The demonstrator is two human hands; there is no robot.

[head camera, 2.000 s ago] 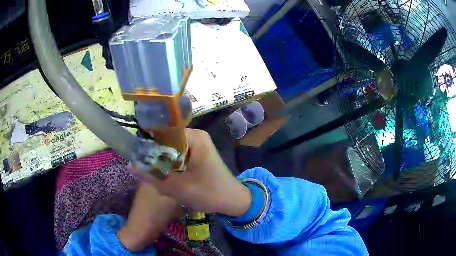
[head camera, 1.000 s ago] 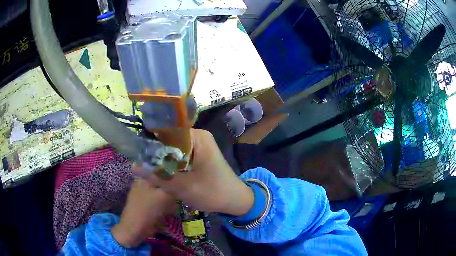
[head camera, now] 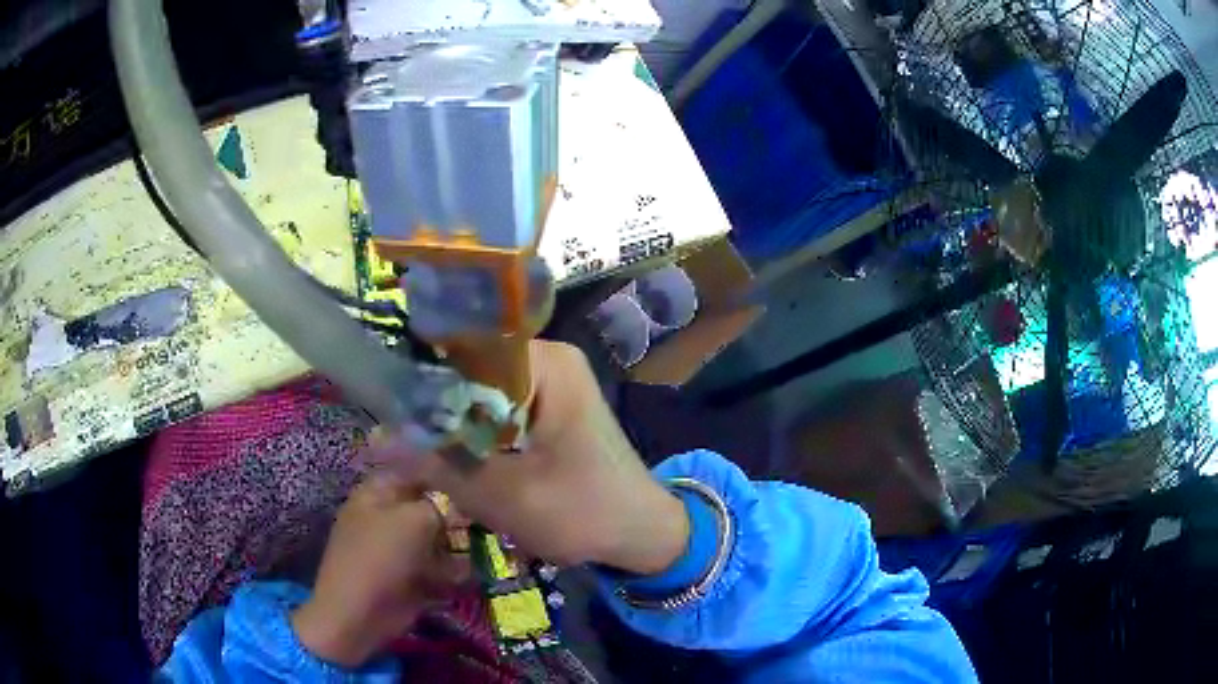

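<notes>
My right hand [head camera: 568, 468] is closed around the orange-brown handle of the glue gun [head camera: 454, 174], whose silver finned block points up and away. A pale grey supply hose [head camera: 227, 227] curves to a whitish metal fitting [head camera: 474, 414] beside this hand. My left hand [head camera: 387, 555] is below and left of it, over my lap, its fingers partly hidden and blurred at the edge of a power supply board [head camera: 521, 612]. The board shows yellow blocks and small round parts, and lies under my right wrist. The gun's tip is hidden behind my hands.
A worktop covered in stained yellowish printed cardboard [head camera: 94, 254] is ahead and left. A white printed box surface [head camera: 641, 160] stands ahead. An open carton with round pale items [head camera: 648, 314] is beyond my right hand. A large black fan [head camera: 1069, 201] is at right.
The gun, hose and my right hand have shifted slightly right. More of the board's yellow parts shows between my hands. More yellow pieces show on the worktop behind the gun.
</notes>
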